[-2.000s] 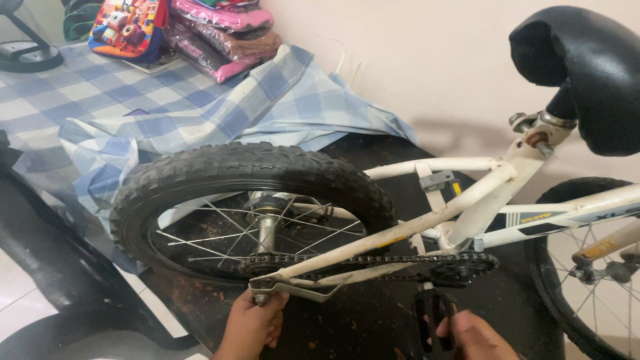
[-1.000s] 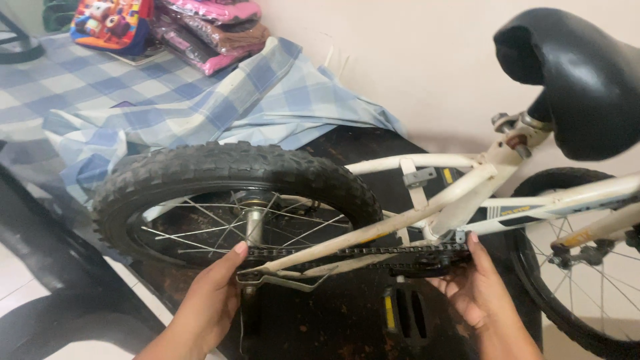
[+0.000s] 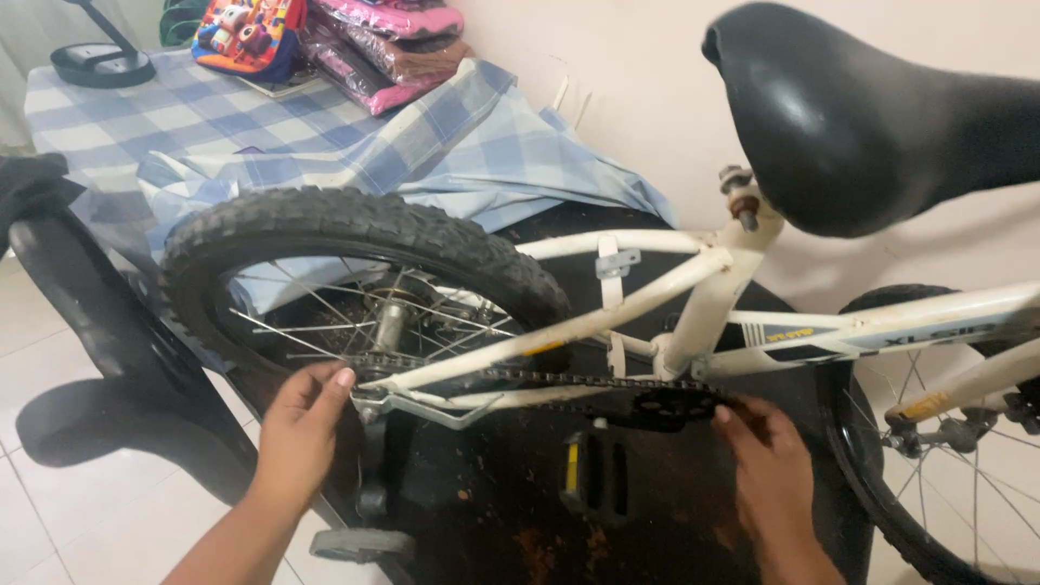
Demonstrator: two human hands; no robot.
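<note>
A white child's bicycle frame (image 3: pixel 569 329) lies tilted on a dark tabletop. My left hand (image 3: pixel 305 426) has its thumb and fingertips pinched at the chain's rear end, beside the rear hub; exactly what they grip is partly hidden. My right hand (image 3: pixel 768 459) touches the front of the chainring (image 3: pixel 670 406) with thumb and fingers, where the chain goes round. The bicycle chain (image 3: pixel 561 378) runs between the hands. Left of the frame is the knobbly rear tire (image 3: pixel 357 215). Below the chainring is a black pedal (image 3: pixel 597 479) with a yellow reflector.
The black saddle (image 3: pixel 845 114) rises at upper right, above the front wheel (image 3: pixel 861 487). A training wheel (image 3: pixel 361 544) sticks out at the bottom. Behind are a checked cloth (image 3: pixel 390 154), plastic-wrapped packets (image 3: pixel 406 61) and a colorful bag (image 3: pixel 248 36). A black chair (image 3: pixel 89 309) stands left.
My right hand has left the pedal area and moved up to the front of the chainring. My left hand has moved from below the rear axle up to the chain's rear end.
</note>
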